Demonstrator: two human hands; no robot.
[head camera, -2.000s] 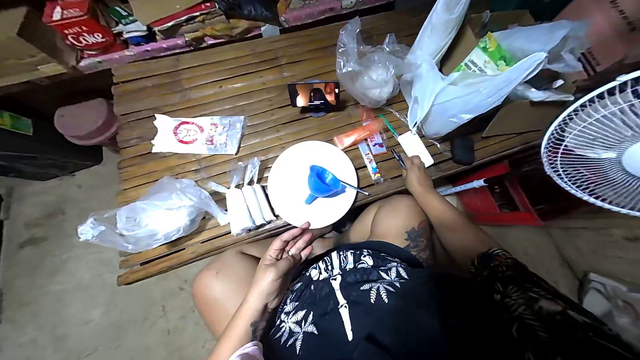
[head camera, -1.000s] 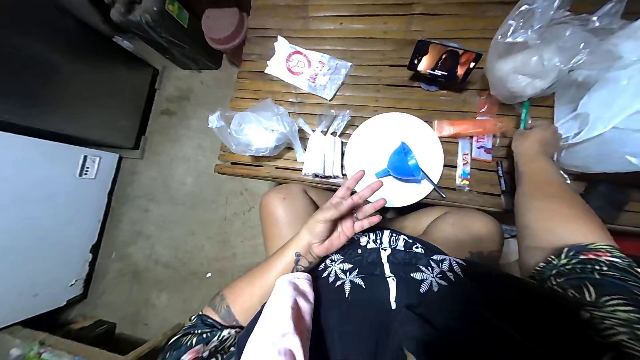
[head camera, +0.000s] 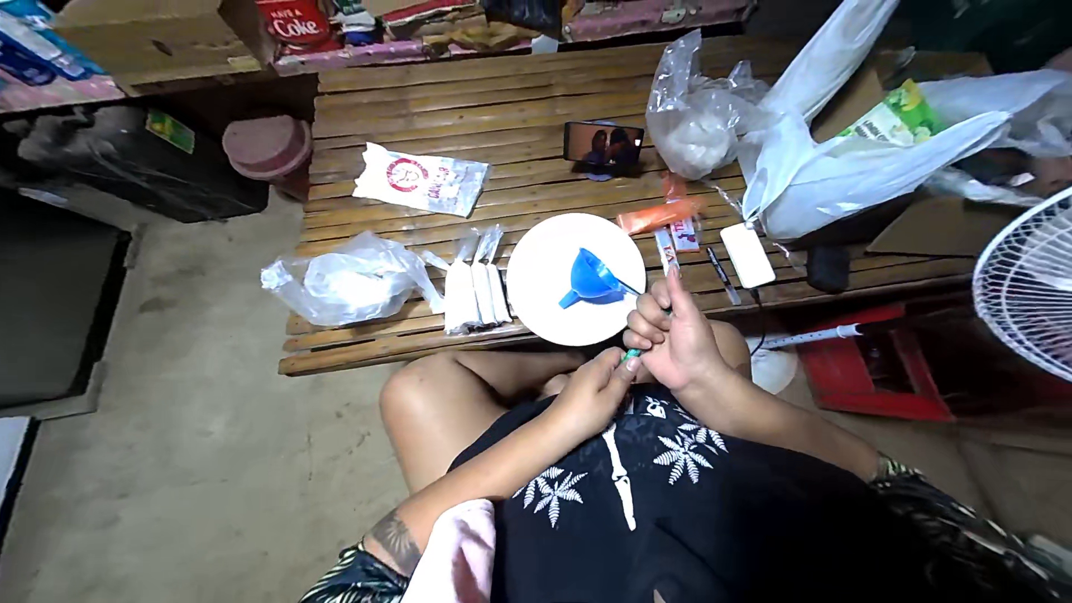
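Over my lap, my left hand (head camera: 593, 390) pinches one end of a small, thin green object (head camera: 631, 355). My right hand (head camera: 680, 339) is closed around its other part, with the thumb up; most of the object is hidden by the fingers. Just beyond the hands lies a round white plate (head camera: 544, 276), and on it are a blue plastic funnel (head camera: 591, 278) and a thin dark stick partly behind my right hand. Several filled, narrow plastic packets (head camera: 479, 293) lie side by side left of the plate. An orange plastic wrapper (head camera: 657, 216) and small sachets (head camera: 684, 234) lie to its right.
On the bamboo-slat table (head camera: 519, 100) are a knotted clear bag (head camera: 356, 280), a printed plastic bag (head camera: 423, 180), a propped phone (head camera: 603, 146), a pen (head camera: 720, 272) and a white power bank or box (head camera: 748, 255). Plastic bags (head camera: 837, 180) and a fan (head camera: 1034, 289) stand right.
My right hand has come from the table's right side to my lap with the green object. My left hand, spread and empty a second ago, has closed on it too. The view has swung about.
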